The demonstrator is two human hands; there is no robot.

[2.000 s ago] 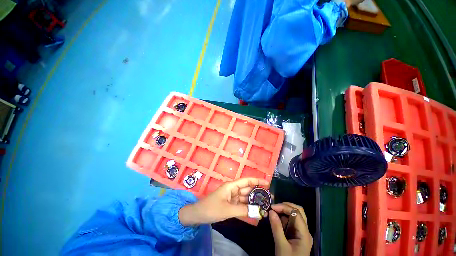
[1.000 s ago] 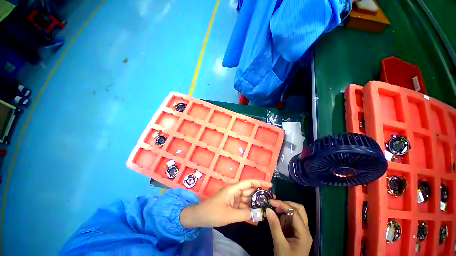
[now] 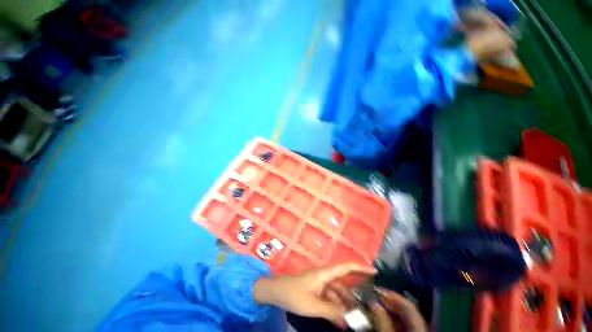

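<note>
The frame is blurred. My left hand (image 3: 313,290), in a blue sleeve, holds a round watch module (image 3: 361,295) with a white tab (image 3: 356,319) at the bottom centre. My right hand (image 3: 401,312) is close against the module's right side, blurred and partly cut off by the lower edge; what its fingers grip cannot be made out. A salmon foam tray (image 3: 290,218) lies just beyond my left hand, with several round modules in pockets on its left side, one of them here (image 3: 269,248).
A dark blue fan (image 3: 464,259) stands right of my hands. Stacked foam trays (image 3: 540,214) with modules lie on the green bench at right, a red bin (image 3: 547,152) behind them. A person in a blue smock (image 3: 389,71) is ahead, one hand near an orange-brown box (image 3: 507,76).
The view has shifted and blurred, so tray, fan and bench sit lower and further right. The module stays in my left hand. The other person's hand now shows near the box.
</note>
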